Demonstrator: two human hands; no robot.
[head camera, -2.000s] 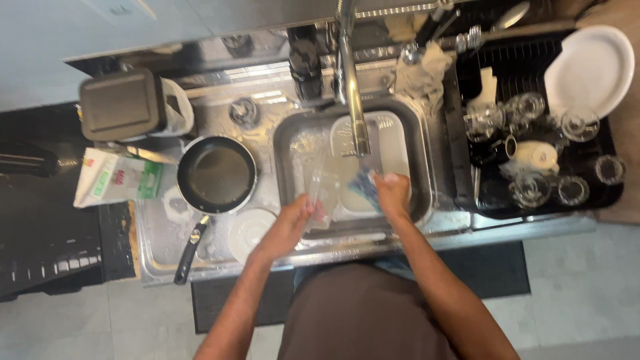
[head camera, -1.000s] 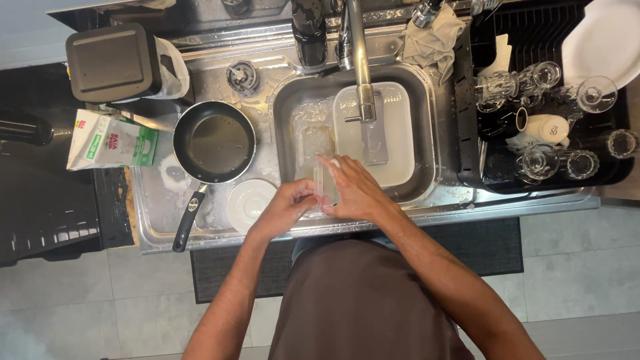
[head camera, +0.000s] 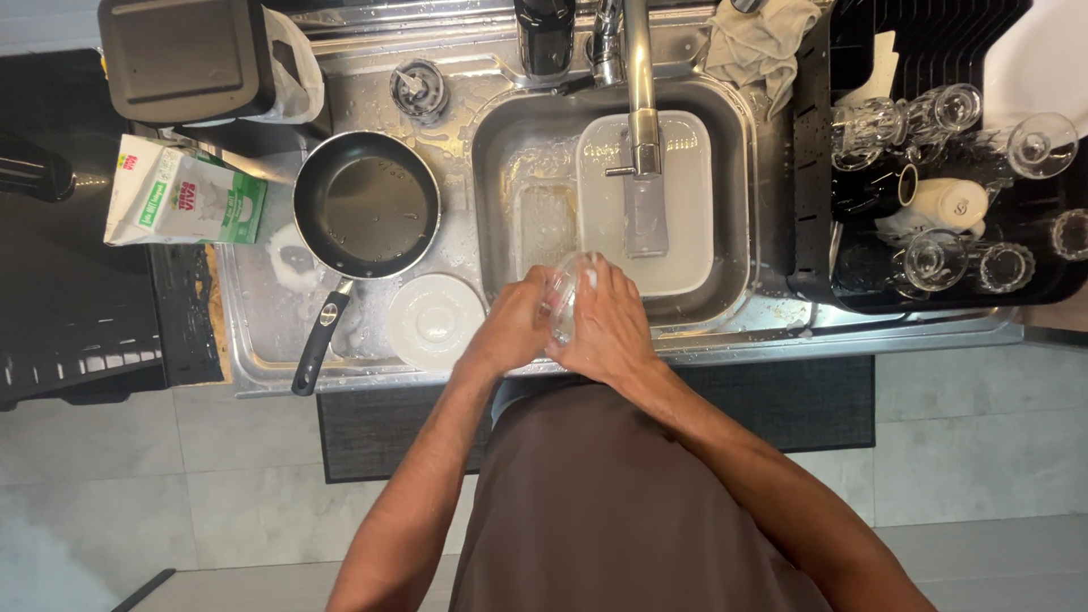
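Over the front edge of the steel sink (head camera: 739, 212), my left hand (head camera: 517, 323) grips one side of a clear container (head camera: 563, 297). My right hand (head camera: 608, 319) lies against its other side, with white suds on the fingers. Behind my hands a white rectangular tub (head camera: 693, 212) rests in the basin under the faucet (head camera: 643, 127), with a clear narrow piece (head camera: 648, 234) in it. A clear rectangular container (head camera: 546, 223) lies in the basin left of the tub. Whether a sponge is between my hands is hidden.
On the left drainboard are a black frying pan (head camera: 367, 206), a white saucer (head camera: 436, 323), a carton (head camera: 187, 195) and a lidded bin (head camera: 187, 59). A black dish rack (head camera: 812, 170) with glasses and cups stands at right, beside a crumpled cloth (head camera: 756, 42).
Two seconds ago my hands were apart, the right one holding something bluish above the tub. They have since come together around the clear container.
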